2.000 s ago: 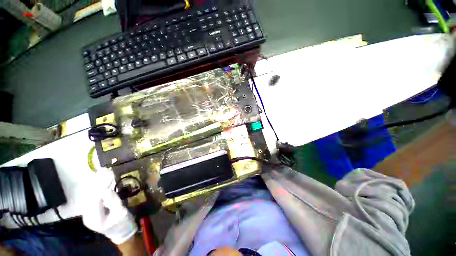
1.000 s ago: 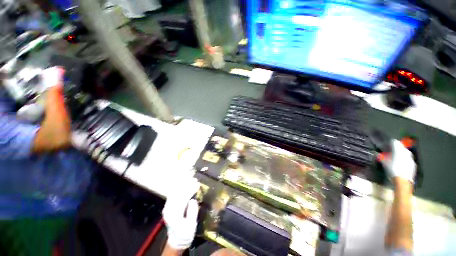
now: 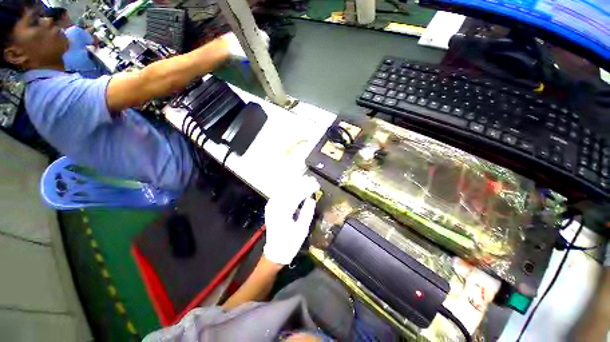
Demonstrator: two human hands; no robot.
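Observation:
A black power adapter point(image 3: 388, 270) lies in the lower test fixture point(image 3: 321, 257), its output cable point(image 3: 456, 324) leaving the right end. A small red spot shows on its top near that end. My left hand point(image 3: 287, 224), in a white glove, is at the fixture's left end with fingers curled. A bit of black shows between the fingers; whether it is gripped cannot be told. The upper fixture point(image 3: 428, 194), under wrinkled clear film, holds no visible adapter. A black input lead point(image 3: 340, 137) loops at its left end. My right hand is out of view; a blurred forearm-like shape is at the right edge.
Several waiting adapters point(image 3: 217, 110) stand on the left bench, cables hanging forward. A person point(image 3: 120, 133) in blue sits at left, arm stretched toward a post point(image 3: 254, 53). A keyboard point(image 3: 488, 120) lies behind the fixtures, with a monitor point(image 3: 535, 20) beyond. A red-edged black cart point(image 3: 200, 247) is below left.
The view has swung left and closer to the fixtures. My right hand has left the picture at the right. The red spot now shows on the adapter. My left hand stays at the lower fixture's left end.

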